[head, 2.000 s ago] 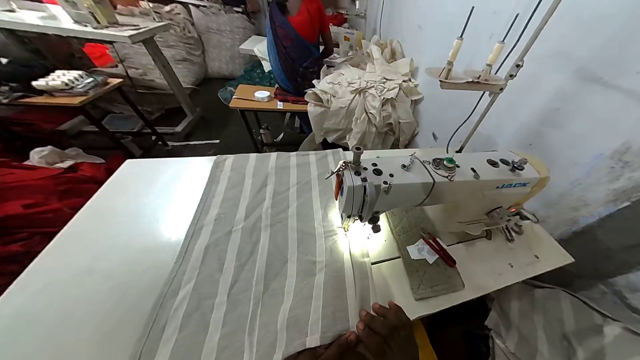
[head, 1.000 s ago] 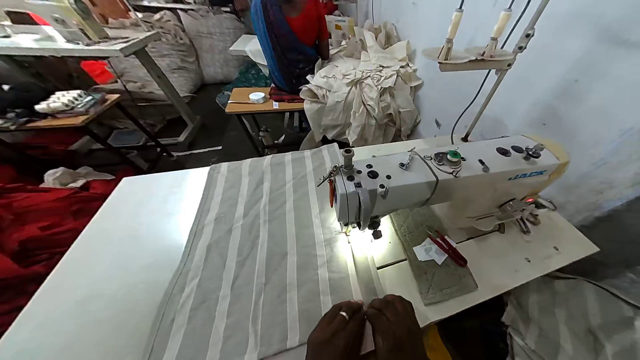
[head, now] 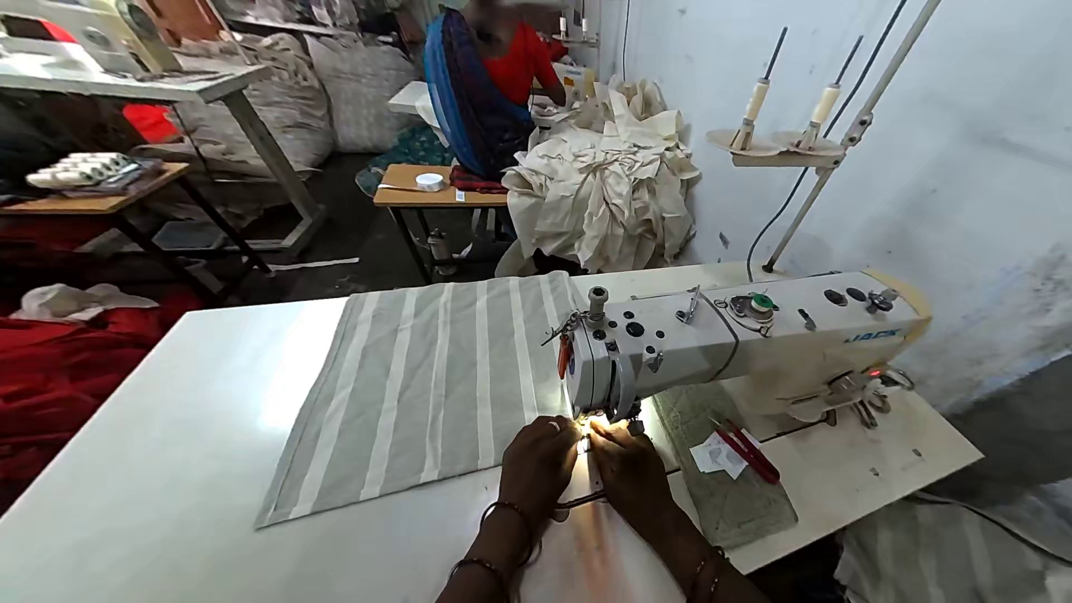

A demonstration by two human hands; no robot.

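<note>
A grey and white striped cloth lies flat on the white sewing table, its right edge running under the head of a Jack industrial sewing machine. Close to the lit needle area, my left hand rests at the cloth's near right corner, fingers bent. My right hand is just right of it, fingertips near the presser foot. The fingertips and whatever is between them are partly hidden by glare and the hands, so a grip cannot be made out.
Red thread snips and paper scraps lie on a grey-green pad right of my hands. Cream cloth is heaped beyond the table, near a seated person. A thread stand rises behind the machine. Red fabric lies at left.
The striped cloth has moved away from me, and its near edge now shows across the table. Both hands have moved forward from the table's near side to the needle area.
</note>
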